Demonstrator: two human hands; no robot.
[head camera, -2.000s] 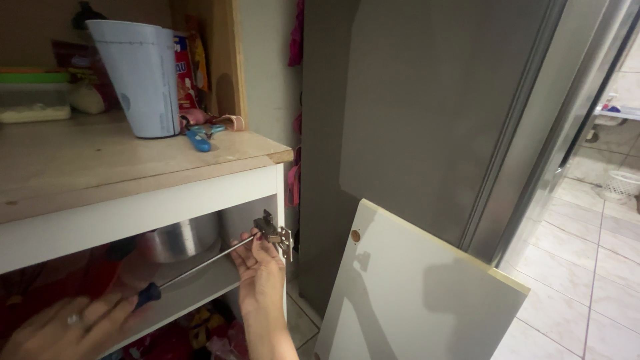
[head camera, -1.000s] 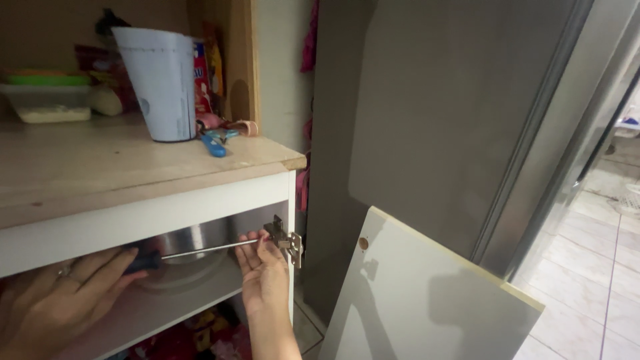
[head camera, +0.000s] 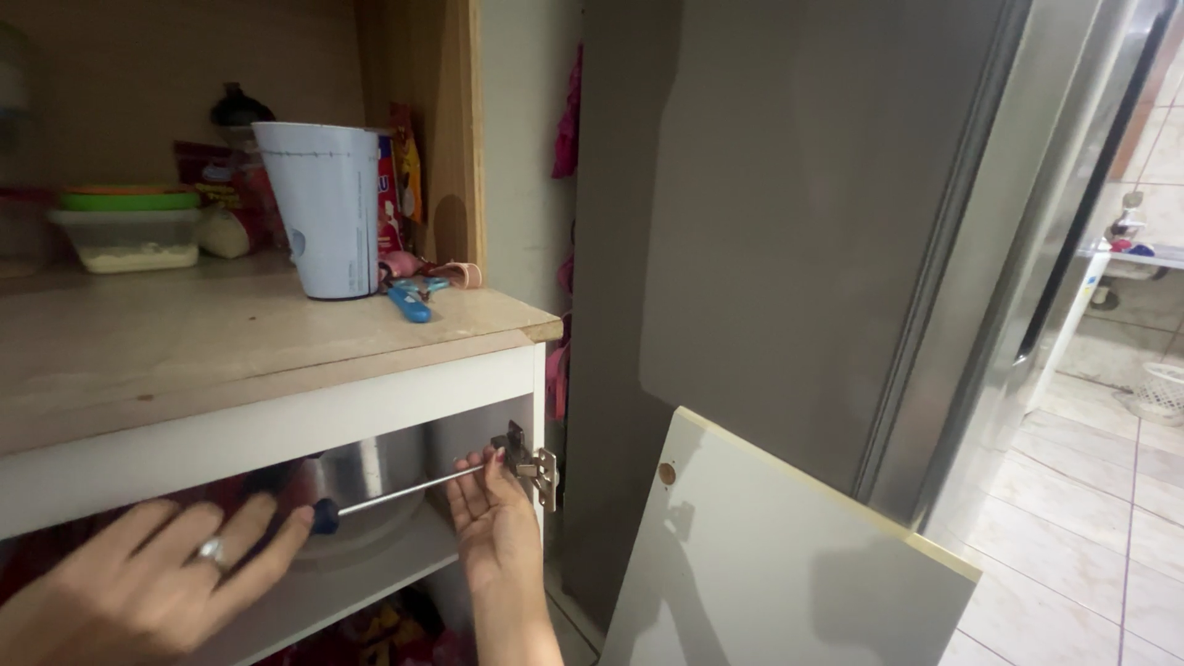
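My left hand, with a ring on one finger, holds the dark blue handle of a screwdriver at the lower left. The metal shaft runs right and slightly up to the fingertips of my right hand. Those fingertips grip a metal cabinet hinge at the inner front edge of the white side panel. The screwdriver's tip is hidden by the fingers. Right of the hinge, a detached white cabinet door with a round hinge hole leans at a tilt.
On the cabinet top stand a pale blue container, a green-lidded plastic box and blue-handled pliers. A metal pot sits on the shelf below. A grey refrigerator rises behind the door.
My left hand has shifted on the screwdriver handle, its fingers now more spread than one second ago. The right hand stays at the hinge.
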